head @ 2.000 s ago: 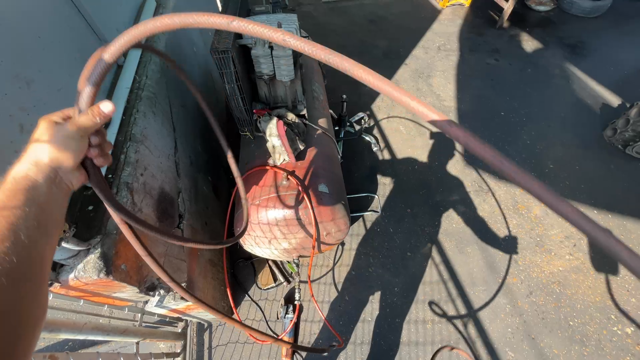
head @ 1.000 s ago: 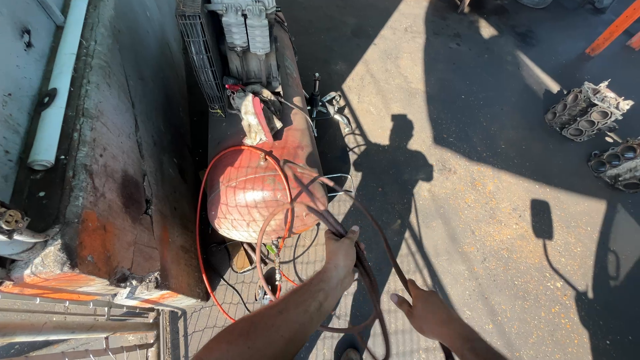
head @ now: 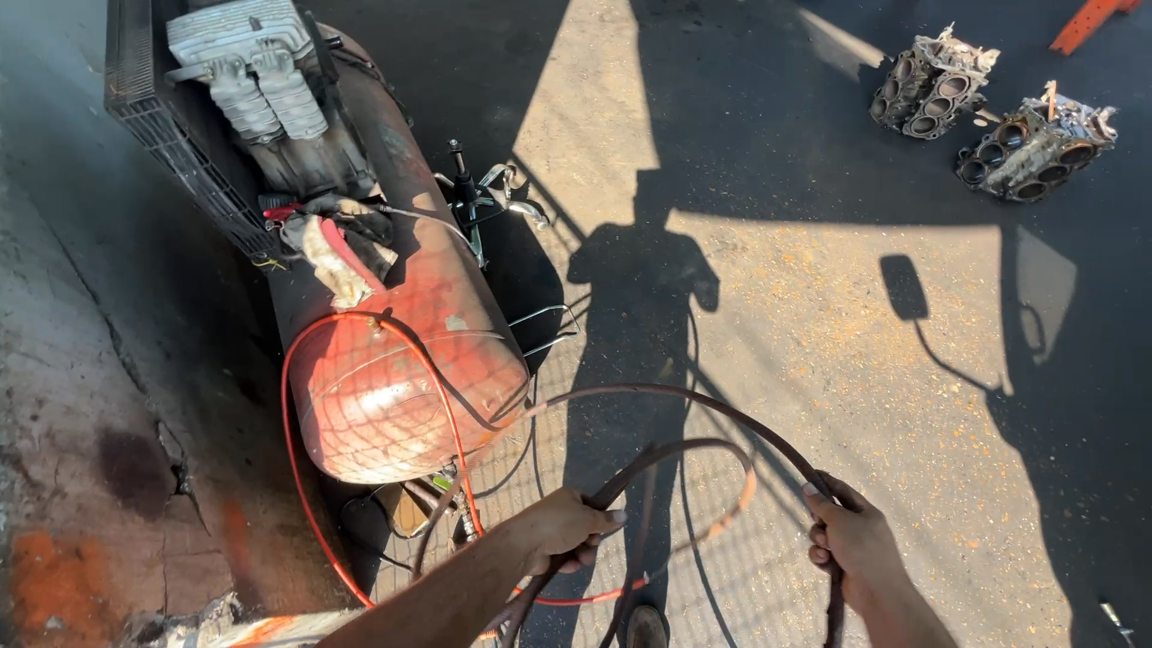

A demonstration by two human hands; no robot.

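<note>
Loops of a dark reddish-brown hose (head: 697, 396) hang between my hands at the bottom centre. My left hand (head: 567, 531) is closed around the gathered part of the hose. Farther right, my right hand (head: 846, 531) grips the same hose where its arc bends downward. Behind my left hand lies a red air compressor tank (head: 414, 387), with a thin orange hose (head: 290, 423) looped over its near end. The lower ends of the brown coils run out of the frame.
A cracked, stained concrete wall (head: 99, 378) borders the left. On the tank are the compressor pump (head: 270, 81) and a rag (head: 333, 261). A gear puller (head: 477, 193) is beside it. Two engine blocks (head: 931, 85) (head: 1035, 148) lie at the upper right.
Two seconds ago my left hand held the hose up at the far left; now it is low at the centre. Since one second ago my hands have spread apart and the hose loops have opened wider.
</note>
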